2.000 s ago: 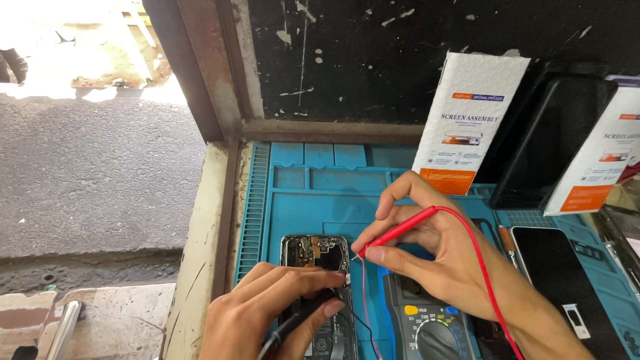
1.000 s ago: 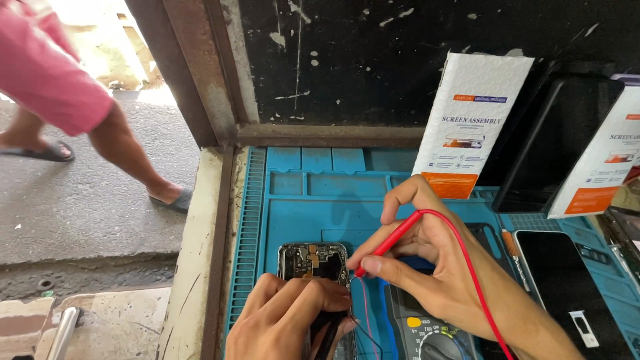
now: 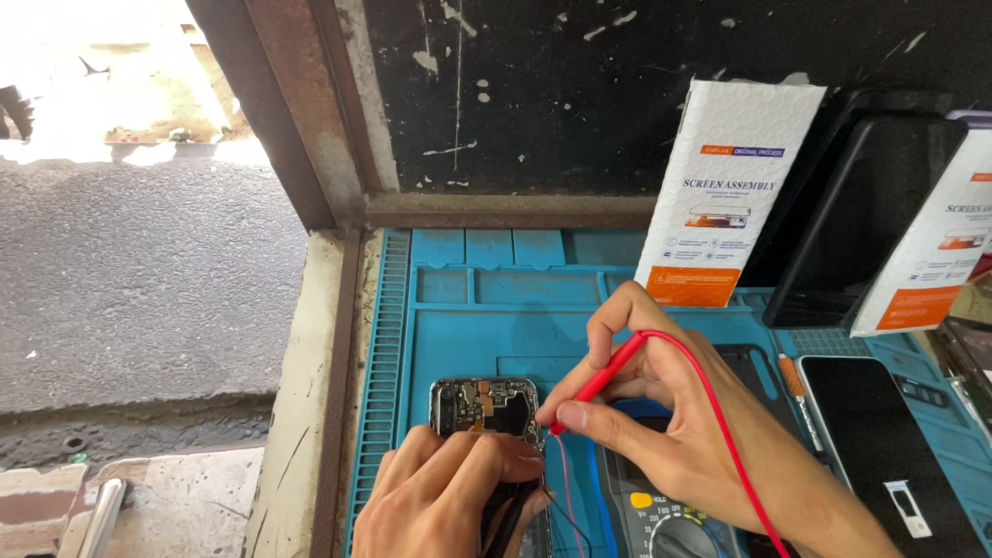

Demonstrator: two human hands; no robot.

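Note:
An opened smartphone (image 3: 496,403) with its circuit board bared lies on a blue silicone repair mat (image 3: 465,333). My left hand (image 3: 446,492) covers its lower part, fingers closed on a black test probe (image 3: 508,519). Between the thumb and fingers of my right hand (image 3: 659,403) is a red test probe (image 3: 601,387), tilted down to the phone's right edge; whether its tip touches cannot be told. Thin pink and dark wires (image 3: 570,492) run down from near that tip. Partly under my right hand lies a digital multimeter (image 3: 674,527) with a dial.
A padded screen-assembly packet (image 3: 732,186) leans on the black wall, beside dark phone screens (image 3: 860,225) and a second packet (image 3: 922,248). At right lie a screwdriver (image 3: 798,395) and a phone (image 3: 883,434) with a SIM tray (image 3: 907,508) on it. A metal frame (image 3: 341,310) edges the bench at left.
The passer-by seen at the left one second ago is out of view. My left hand has shifted a little over the phone since two seconds ago. Both probes are still held.

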